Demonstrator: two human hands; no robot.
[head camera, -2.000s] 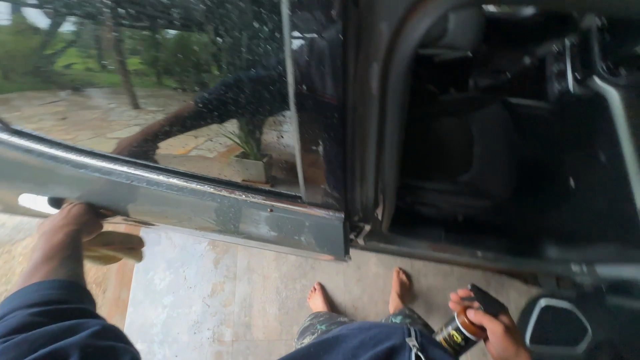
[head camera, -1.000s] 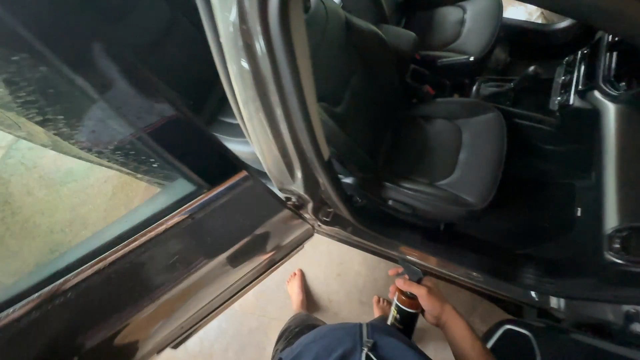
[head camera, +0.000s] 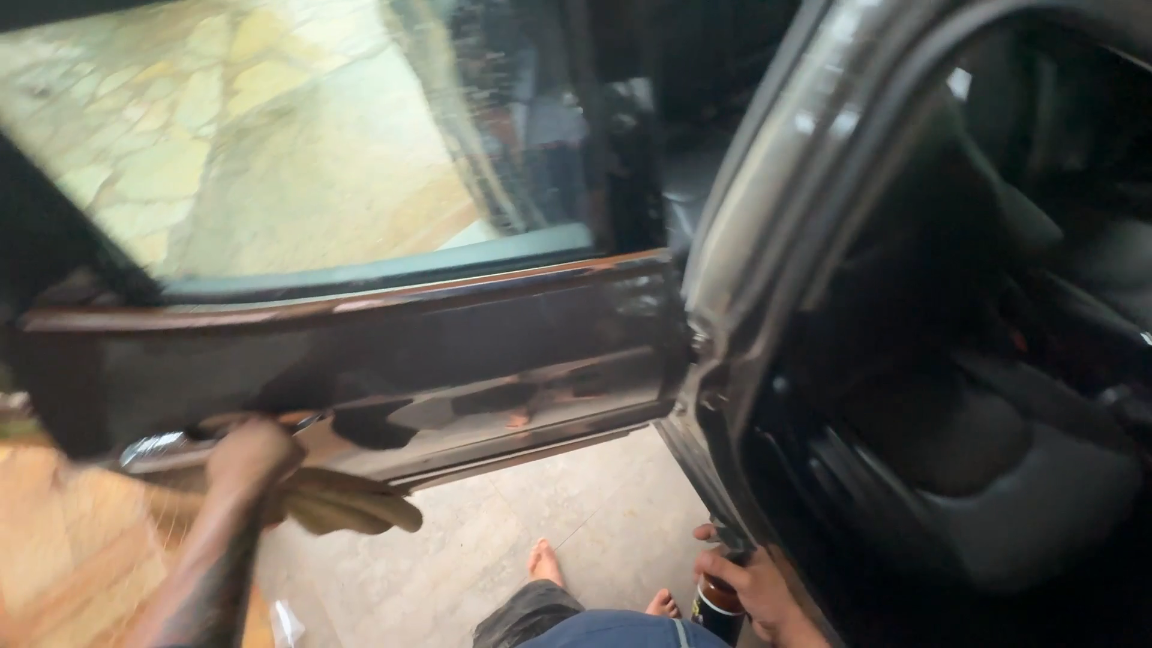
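At the lower left, my left hand (head camera: 256, 454) grips the chrome handle (head camera: 153, 450) of a dark, glossy car door (head camera: 504, 333). A folded tan cloth (head camera: 351, 504) hangs out beneath that hand; whether the fingers or the palm hold it is hidden. At the bottom right, my right hand (head camera: 751, 580) is wrapped around a dark bottle (head camera: 717, 603) with a black top and an orange-brown band, beside the car's sill. The door stands open, and its window glass (head camera: 342, 144) reflects or shows stone paving.
The car's door frame (head camera: 765, 207) rises right of the door. Behind it is a dark seat (head camera: 1017, 486). My bare feet (head camera: 544, 562) are on pale floor tiles (head camera: 504, 513) below the door's lower edge. Orange-brown flooring (head camera: 63, 531) lies at the far left.
The view has swung a lot. My left hand, out of view one second ago, is again seen at the door handle with the cloth. The bottle has stayed in my right hand.
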